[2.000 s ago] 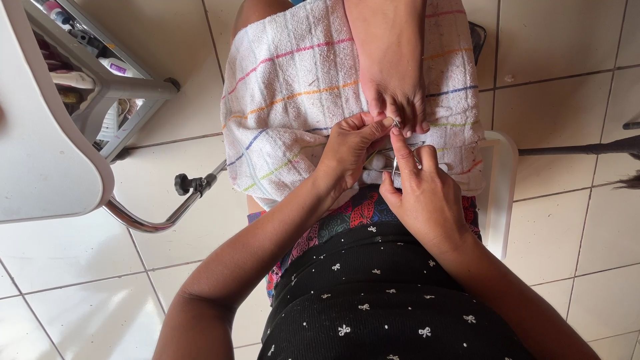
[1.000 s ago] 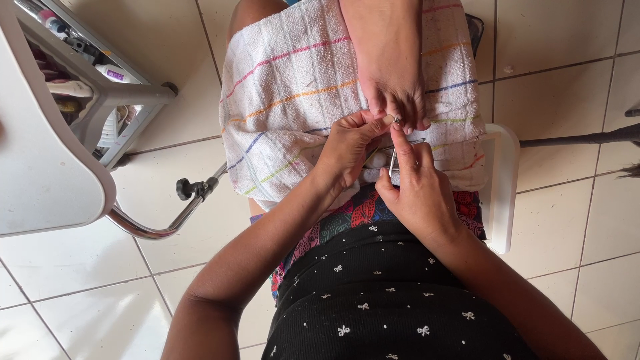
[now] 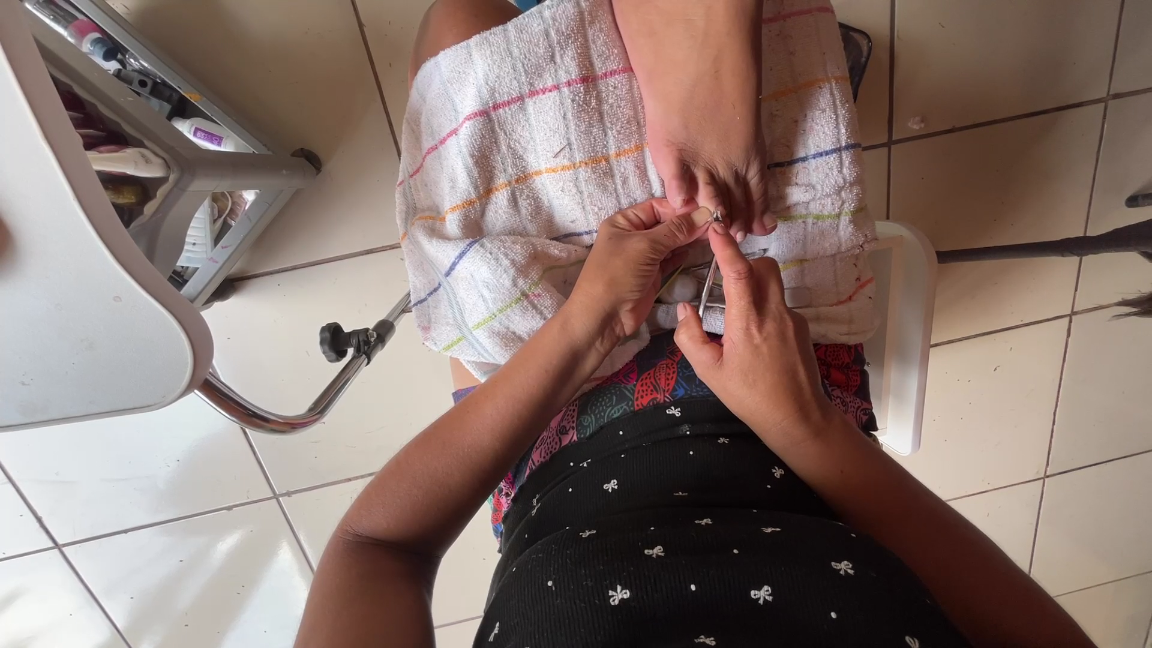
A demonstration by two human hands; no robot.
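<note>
Another person's bare foot (image 3: 706,99) rests on a striped white terry towel (image 3: 540,135) spread over my lap. With its thumb and fingers, my left hand (image 3: 634,256) pinches a toe of that foot. My right hand (image 3: 760,333) holds slim metal cuticle nippers (image 3: 710,283), its index finger stretched along them. Their tip touches the same toe beside my left thumb. Below the toes, partly hidden between my hands, a whitish cotton-like ball (image 3: 684,288) and some thin implements lie on the towel.
At the left are a white tabletop (image 3: 99,297), a bent chrome tube with a black knob (image 3: 337,342), and a grey trolley (image 3: 243,171) holding bottles. A white plastic frame edge (image 3: 913,333) stands right of my lap. A dark pole (image 3: 1035,249) crosses the tiled floor at the right.
</note>
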